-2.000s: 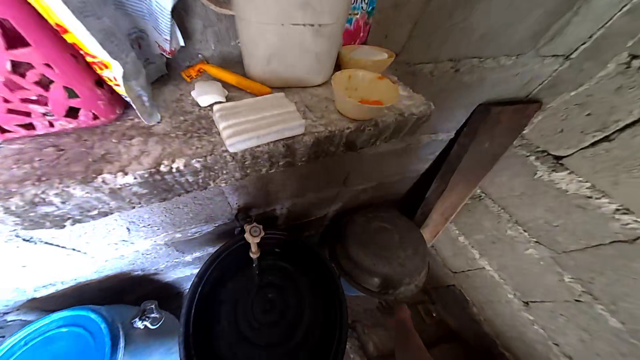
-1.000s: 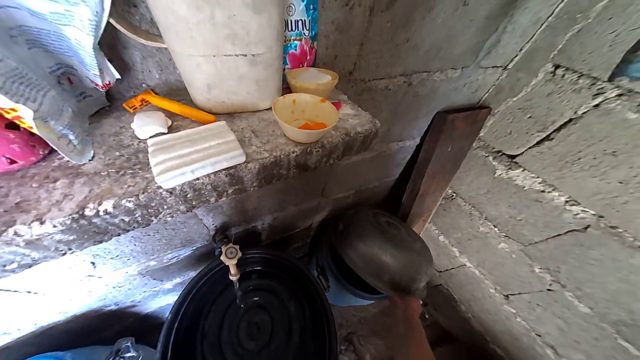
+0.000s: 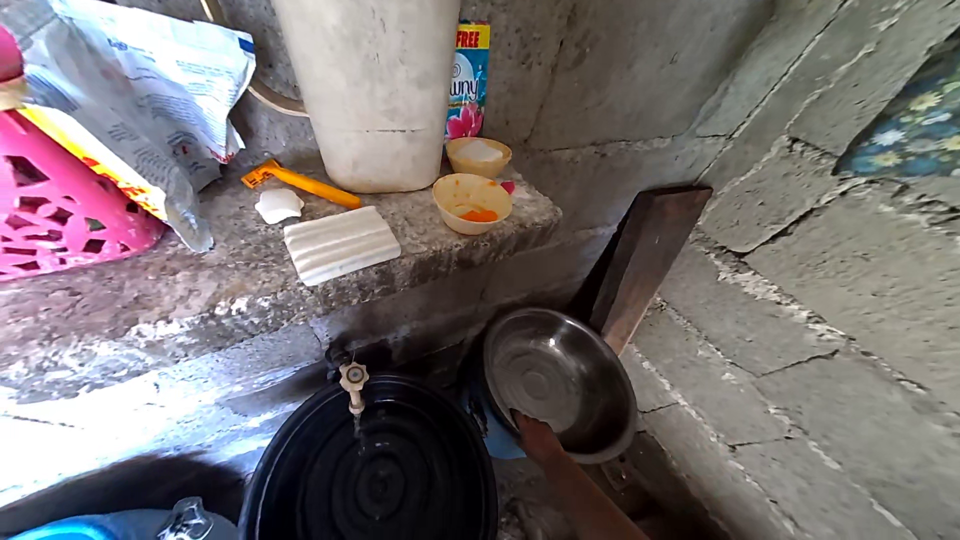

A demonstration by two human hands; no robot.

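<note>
My right hand (image 3: pixel 538 436) grips the near rim of a round metal basin (image 3: pixel 559 379), whose hollow inside faces up toward me. Part of a blue container (image 3: pixel 501 442) shows beneath the basin. Left of it stands a large black tub (image 3: pixel 375 480), with water running into it from a faucet (image 3: pixel 354 379) on the wall. My left hand is out of the picture.
A concrete ledge (image 3: pixel 225 289) holds a ridged white bar (image 3: pixel 342 244), a yellow razor (image 3: pixel 307 184), two small bowls (image 3: pixel 472 202), a pale container (image 3: pixel 375 90) and a pink basket (image 3: pixel 67 202). A wooden board (image 3: pixel 649 262) leans against the block wall (image 3: pixel 862 285).
The metal basin showed its dark underside before; my right hand has turned it over, so its inside now faces up.
</note>
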